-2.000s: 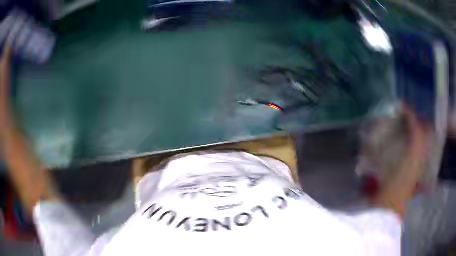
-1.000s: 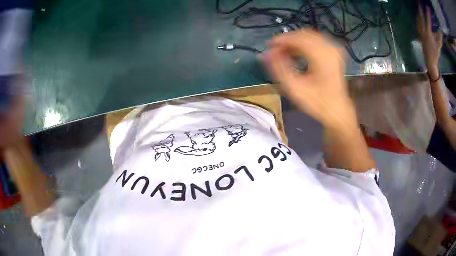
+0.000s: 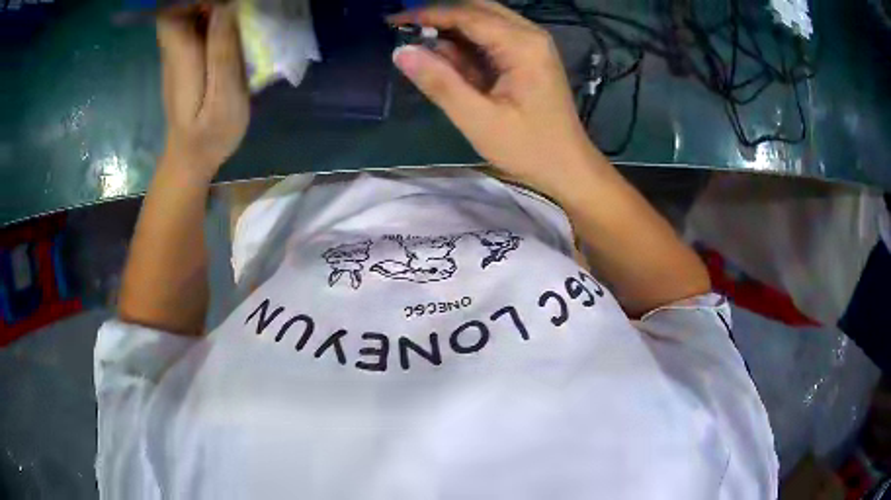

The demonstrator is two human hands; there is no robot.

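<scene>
My left hand (image 3: 202, 88) is at the upper left, its fingertips near the top edge. It holds a whitish, crumpled phone sleeve (image 3: 280, 41) with yellow showing; blur hides what is inside. My right hand (image 3: 508, 83) pinches a small dark and silver cable connector (image 3: 417, 36) between thumb and fingers, its tip pointing left towards the sleeve. A dark blue box (image 3: 352, 68) lies on the bench between my hands, cut off by the top edge.
Tangled black cables (image 3: 723, 68) lie on the dark green bench (image 3: 88, 137) at the right. A white object (image 3: 791, 16) is at the upper right. Red and blue plastic (image 3: 39, 278) is below the bench at left, and a red piece (image 3: 767, 293) at right.
My left hand has come from the far left edge to the upper left with the sleeve. My right hand has moved up and left with the connector. The dark blue box has appeared between them.
</scene>
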